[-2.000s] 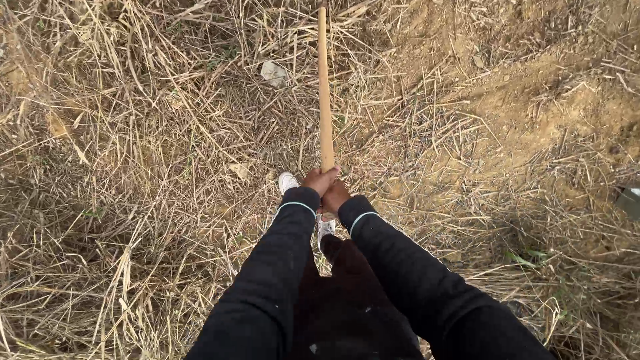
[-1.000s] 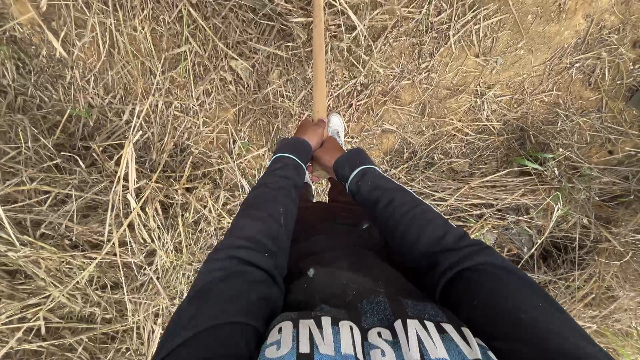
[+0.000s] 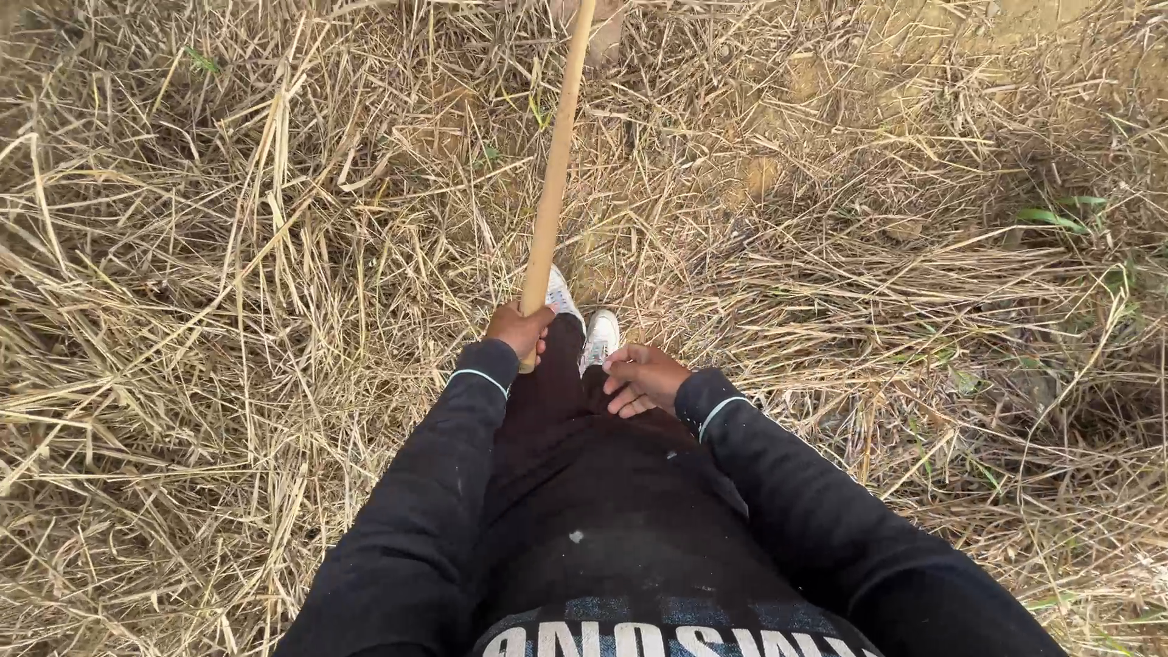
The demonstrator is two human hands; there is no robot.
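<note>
My left hand [image 3: 522, 332] is closed around the lower end of a long wooden handle [image 3: 553, 182], whose butt shows just below the fist. The handle runs up and slightly right past the top edge of the view, so its far end is hidden. To the right, in front of my thigh, my right hand [image 3: 641, 378] is held off the handle with its fingers apart and slightly curled, nothing in it. Both arms wear dark sleeves with a pale band near the cuff.
Dry straw and cut grass [image 3: 182, 365] cover the ground around my white shoes [image 3: 599, 338]. Bare brown soil [image 3: 967, 23] shows at the upper right. A few green blades [image 3: 1049, 217] stand on the right.
My right hand has come off the wooden handle and moved to the right of my left hand. Earlier both hands were together at its lower end. The handle now leans more.
</note>
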